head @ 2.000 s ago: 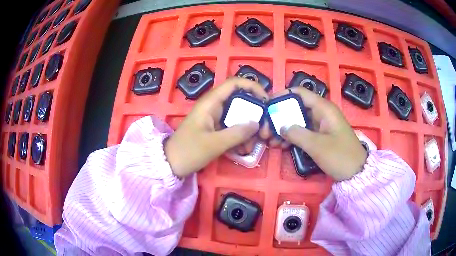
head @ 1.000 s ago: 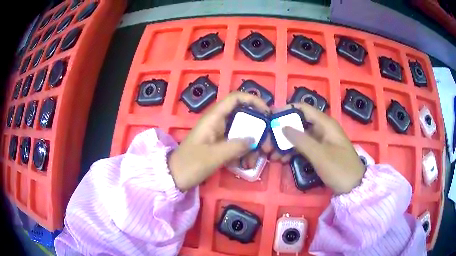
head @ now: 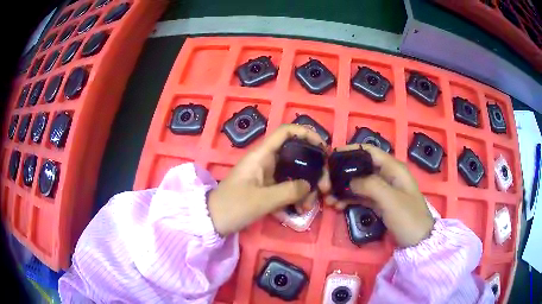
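My left hand (head: 255,184) holds a dark smartwatch unit (head: 297,162), screen up, thumb on its lower edge. My right hand (head: 392,193) holds a second dark unit (head: 349,169) beside it, thumb on its lower right part. Both screens are dark with a small bright mark near the middle and a tiny reddish spot lower down. Both are held above a red-orange compartment tray (head: 279,44). Its pockets hold dark units (head: 244,126) and a few light ones (head: 342,292), backs up. The hands hide some pockets.
A neighbouring red-orange tray (head: 113,89) with glossy black units (head: 77,82) stands at the left. Another red-orange tray (head: 475,24) is at the top right. A pale rail (head: 273,28) runs behind the tray. White paper (head: 529,133) and a thin blue pen (head: 537,160) lie at the right.
Both held screens have gone from bright white and blue to dark with a small mark. The trays and hands sit lower in the picture. Both hands keep hold of their units.
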